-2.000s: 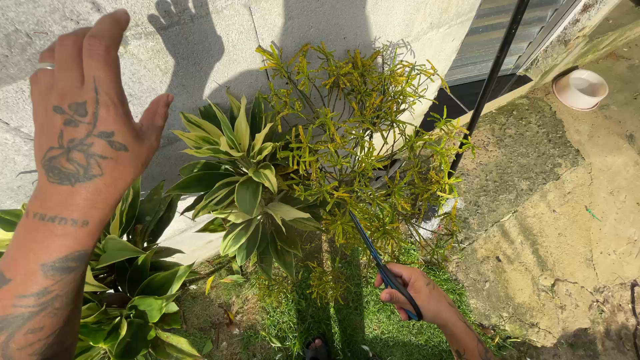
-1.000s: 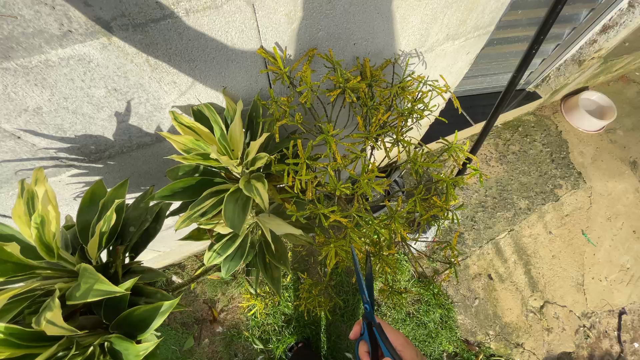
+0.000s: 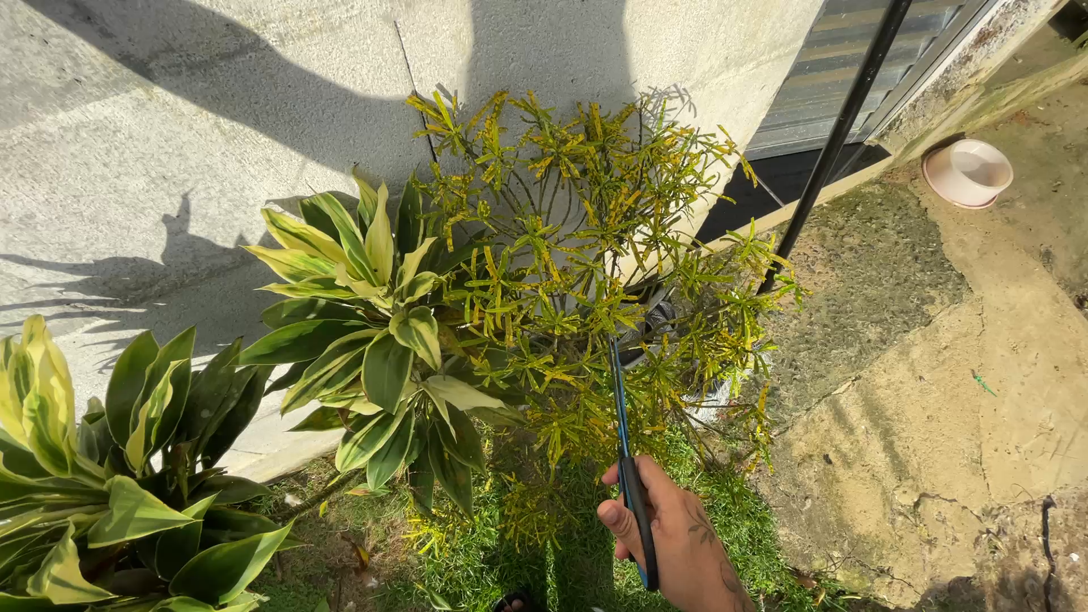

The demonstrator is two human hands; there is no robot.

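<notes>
My right hand [image 3: 663, 531], at the bottom centre, grips the dark handles of a pair of scissors [image 3: 623, 425] with bluish blades. The blades point up into the lower middle of a shrub with narrow yellow-green leaves [image 3: 552, 314]; their tips lie among its leaves, and whether they touch a stem cannot be told. Left of the shrub, and touching it, grows a broad-leaved plant with cream-edged leaves [image 3: 387, 365]. My left hand is out of view.
A pale wall [image 3: 280, 102] rises behind the plants. More variegated leaves [image 3: 136, 510] fill the lower left. A black pole [image 3: 837, 144] slants on the right, near a louvred metal panel [image 3: 824, 76]. A light bowl [image 3: 969, 174] sits on cracked concrete [image 3: 918, 416]; grass [image 3: 714, 518] grows below the shrub.
My left hand, raised at the left two seconds ago, has gone out of view. My right hand with the scissors dropped lower, then came up again, bringing the blades into the shrub.
</notes>
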